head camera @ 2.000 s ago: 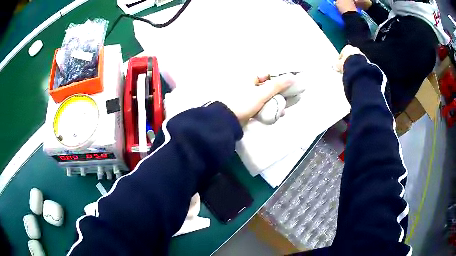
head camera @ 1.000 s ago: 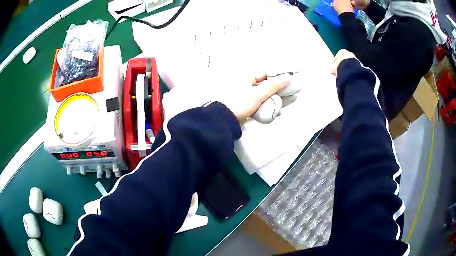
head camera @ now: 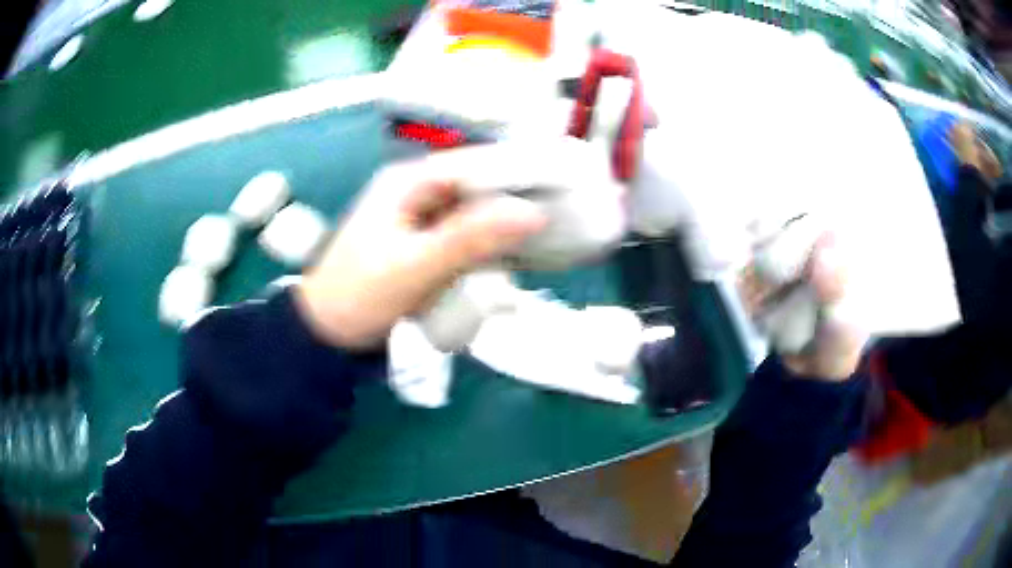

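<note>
The view is blurred. My left hand (head camera: 411, 244) holds a white charging case (head camera: 572, 222) between thumb and fingers above the green mat, with another white case (head camera: 453, 314) at the underside of the hand. My right hand (head camera: 819, 316) is at the right, in front of the white sheets (head camera: 821, 133), and holds white cases (head camera: 790, 320). How many it holds is unclear. Several loose white cases (head camera: 294, 233) lie on the mat left of my left hand.
The power supply (head camera: 466, 89) and red holder (head camera: 630, 122) stand at the back. A black phone (head camera: 677, 372) and crumpled white cloth (head camera: 544, 344) lie near the front edge. Dark cases in a tray (head camera: 39, 300) are at far left. Another person's hand (head camera: 974, 150) is at far right.
The view has turned left and blurred. My left hand has moved from the white sheets to over the green mat with white cases. My right hand has come nearer and now shows white cases.
</note>
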